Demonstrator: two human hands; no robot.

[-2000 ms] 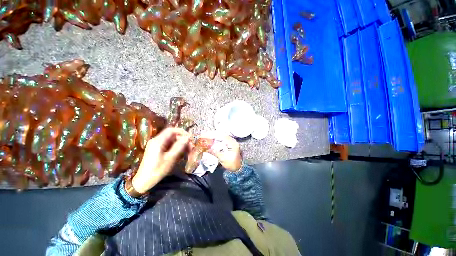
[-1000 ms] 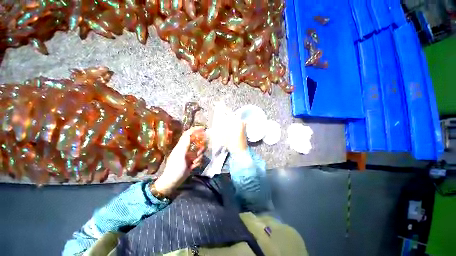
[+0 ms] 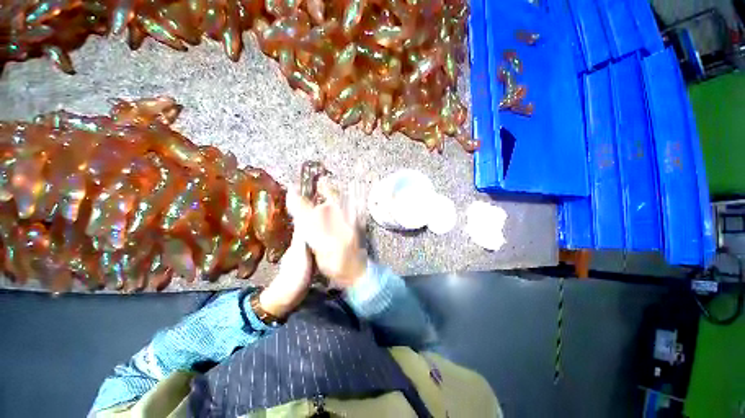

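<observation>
My left hand [image 3: 291, 269] and my right hand [image 3: 333, 238] are pressed together at the table's front edge, with the right hand over the left. What is between them is hidden; I see neither cloth nor piece clearly there. A single darker brown piece [image 3: 311, 175] shows at my fingertips; I cannot tell if they touch it. The near pile of glossy reddish-brown moulded pieces [image 3: 139, 204] lies just left of my hands. The open white tub [image 3: 400, 200] is right of my hands, with a white lid [image 3: 441, 214] against it.
A larger far pile of brown pieces [image 3: 368, 65] spreads over the back of the grey speckled table [image 3: 237, 106]. A white wad [image 3: 487, 224] lies right of the lid. A blue tray [image 3: 547, 155] with several brown pieces and stacked blue crates [image 3: 649, 163] stand at the right.
My right hand has moved left from beside the tub onto my left hand. The white cloth and the amber piece seen earlier in my hands no longer show clearly.
</observation>
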